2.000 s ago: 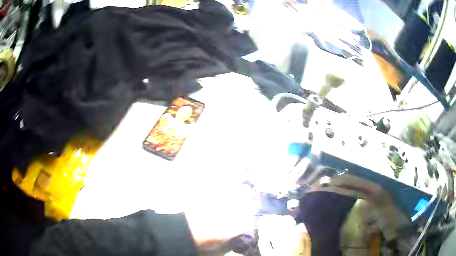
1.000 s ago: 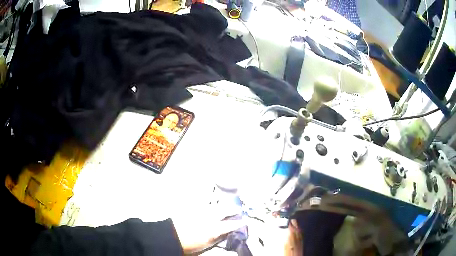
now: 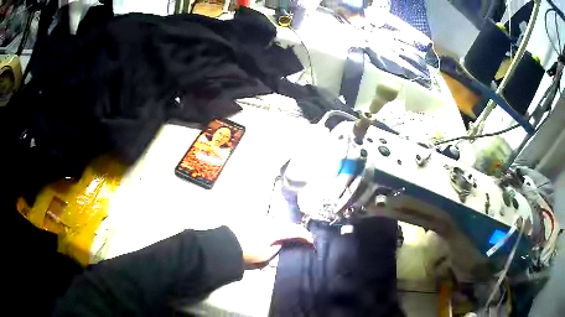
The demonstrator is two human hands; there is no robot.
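A dark navy garment panel (image 3: 337, 269) lies at the bottom centre, its top edge under the machine's needle area. The white sewing machine (image 3: 427, 162) with a blue band stands at the right. My left hand (image 3: 272, 241), washed out by glare, reaches from a black sleeve to the panel's upper left edge. Its fingers are extended and seem to rest at the cloth's edge; whether they grip it is not clear. The presser foot is hard to make out in the bright light. My right hand is not visible.
A large black garment pile (image 3: 142, 68) covers the upper left. A smartphone (image 3: 211, 153) with a lit screen lies on the white table (image 3: 155, 204). Yellow plastic wrap (image 3: 83, 207) is at the left edge. Black thread cones (image 3: 519, 80) stand at the upper right.
The dark panel now lies spread below the needle area, where hands and a small bunched piece were. My left hand shows higher in the frame, and my right hand has gone from sight.
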